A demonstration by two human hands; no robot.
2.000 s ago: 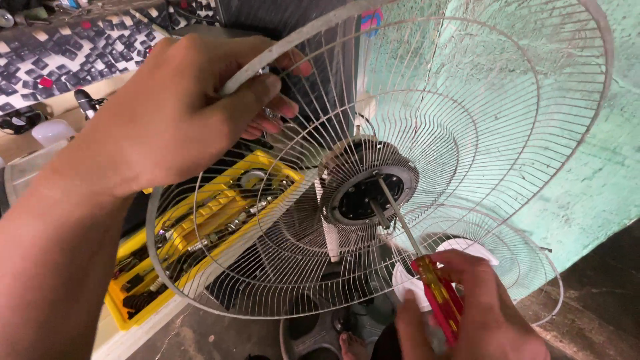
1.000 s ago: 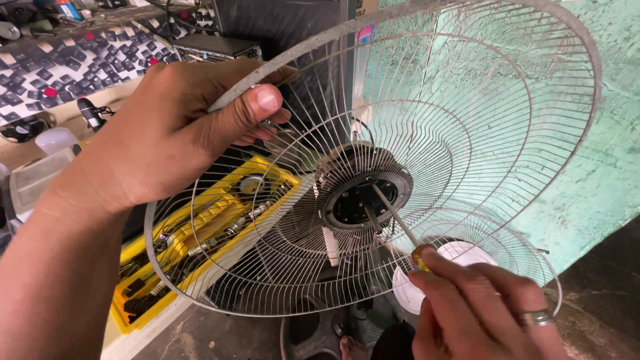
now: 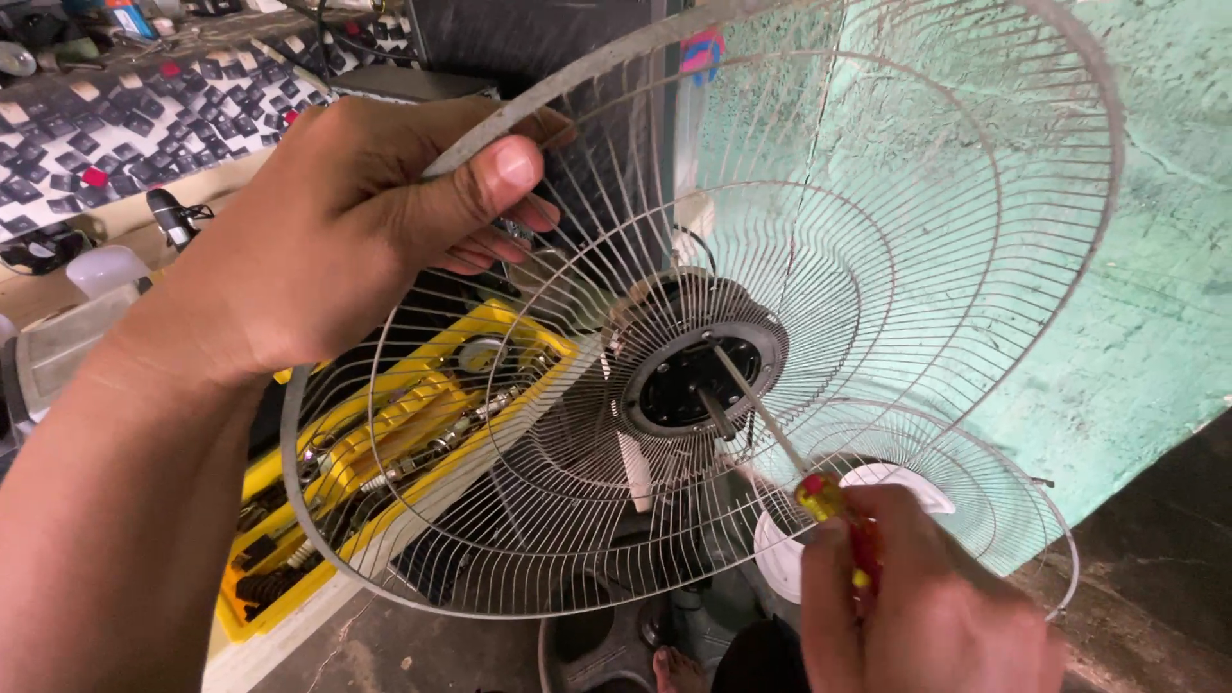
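Observation:
A wire fan guard (image 3: 991, 183) spans the middle of the head view, fixed around a dark round motor housing (image 3: 674, 390) with a short shaft sticking out. My left hand (image 3: 385, 192) grips the guard's rim at the upper left, thumb on top and fingers behind the wires. In my right hand (image 3: 914, 587), at the lower right, is a screwdriver (image 3: 818, 496) with a red and yellow handle. Its metal blade reaches up to the upper edge of the housing's face, where the tip appears to meet a screw. The fan's rear parts show only partly through the wires.
Below left of the guard lies a yellow tool tray (image 3: 414, 539) holding sockets and other metal parts. A second wire guard (image 3: 1068, 539) is at the lower right, over a white round container (image 3: 780, 563). The green wall (image 3: 1155, 289) stands close on the right.
The right hand's grasp on the screwdriver handle has shifted between frames, while the blade stays at the housing. My left thumb has moved from its earlier bent position to lie along the rim.

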